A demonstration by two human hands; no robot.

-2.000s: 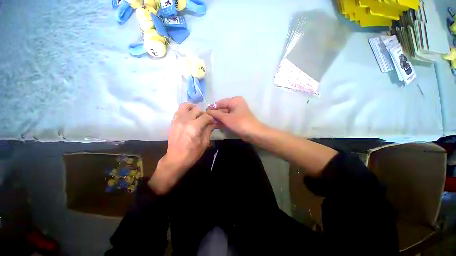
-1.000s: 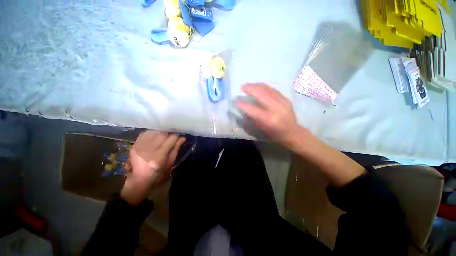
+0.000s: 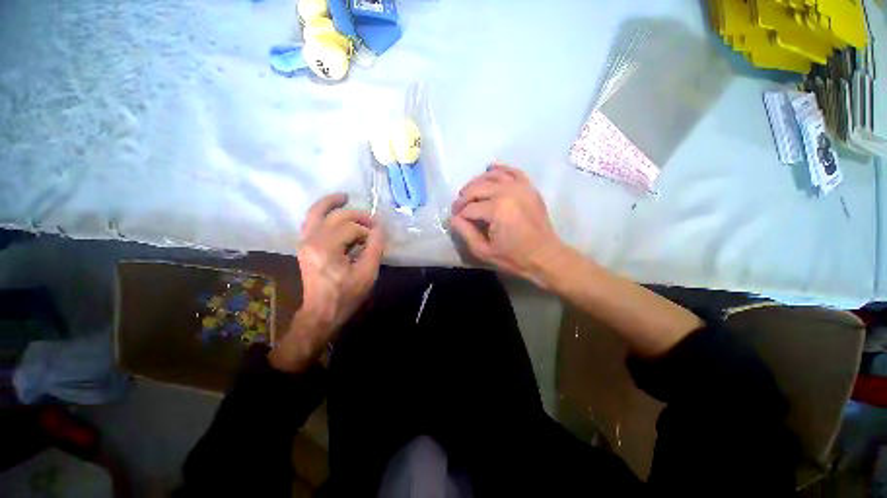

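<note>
A clear bag (image 3: 435,146) lies on the cloth near the table's front edge. Inside it is a plush toy (image 3: 408,184) with pale-yellow round ends and a blue strap. My left hand (image 3: 340,255) is at the bag's lower left corner, fingers curled and pinching its edge. My right hand (image 3: 506,219) is at the lower right corner, thumb and fingers closed at that edge; the exact contact is blurred. A fanned stack of empty bags (image 3: 647,107) with pink-and-white printed ends lies to the right.
Loose plush toys (image 3: 328,53) lie at the back. Yellow card pieces (image 3: 788,34), upright cards (image 3: 844,102) and small white cards (image 3: 815,146) are at the far right. An open carton (image 3: 156,326) with yellow-and-blue toys is below the table at left. A brown carton (image 3: 793,374) stands at lower right.
My left hand has come up from over the carton at left to the bag's left edge. My right hand is now at its right edge. The bag looks spread wider at the bottom.
</note>
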